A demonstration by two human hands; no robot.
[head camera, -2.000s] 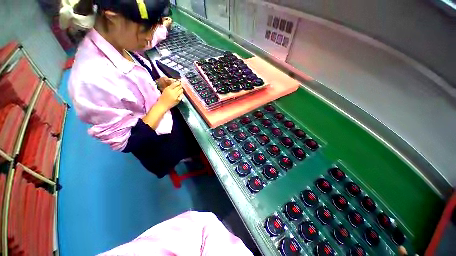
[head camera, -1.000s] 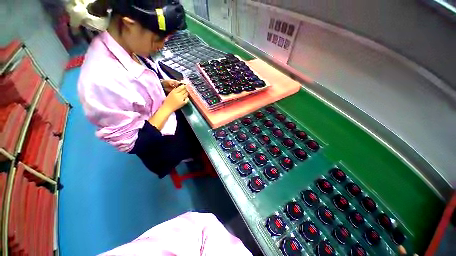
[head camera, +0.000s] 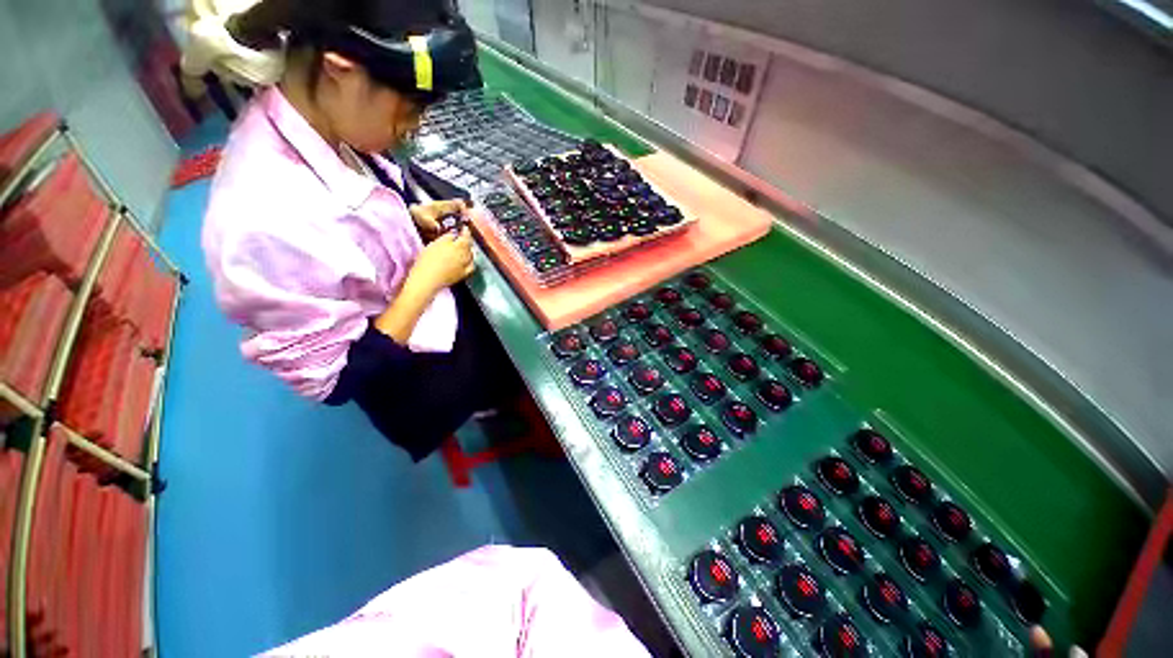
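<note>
Glossy round black parts with red centres sit in rows in the pockets of a clear blister tray at the lower right. A second clear tray of the same parts lies beyond it. Only a fingertip of what looks like my right hand shows at the bottom right edge, close to the tray's corner part; the rest is cut off, and its grip is hidden. My left hand is out of the picture; a pink sleeve shows at the bottom.
A person in a pink smock sits on the left, both hands at a small dark part. Beside them, stacked filled trays rest on an orange board. Empty trays lie behind. Racks of red boards stand far left.
The neighbour's head and hands have shifted slightly, and a small dark part now shows between their fingers. The trays and my fingertip look almost unchanged.
</note>
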